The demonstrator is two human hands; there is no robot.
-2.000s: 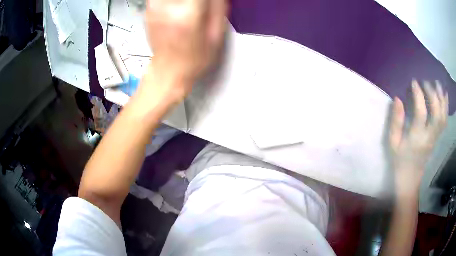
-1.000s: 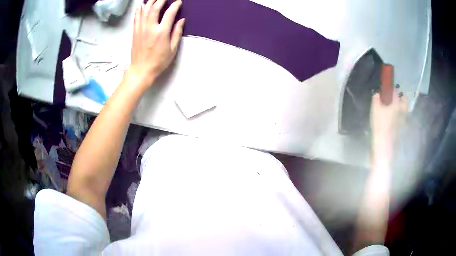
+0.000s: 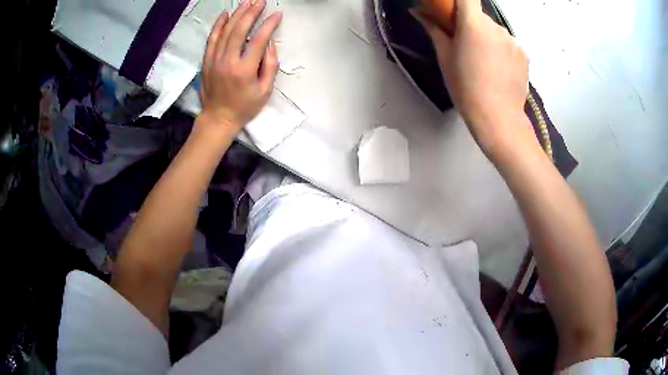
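Observation:
My right hand (image 3: 480,69) grips the orange-brown handle of the dark steam iron (image 3: 414,47) at the top of the view. The iron rests over a purple fabric piece (image 3: 558,143), whose angled end shows at the right of my wrist; most of it is hidden by the iron and my arm. My left hand (image 3: 240,69) lies palm down on the white table (image 3: 329,88), fingers spread, at the upper left. Whether fabric lies under its fingertips is unclear.
A small white pattern piece (image 3: 384,156) lies near the table's front edge. Another white piece (image 3: 275,124) lies below my left hand. A purple strip (image 3: 155,40) crosses the left table edge. The braided hose (image 3: 540,121) runs beside my right wrist. Scraps are heaped below left.
My right hand has brought the iron from the right side of the table to the top centre, over the purple piece. My left hand stays flat at the upper left. The view has turned.

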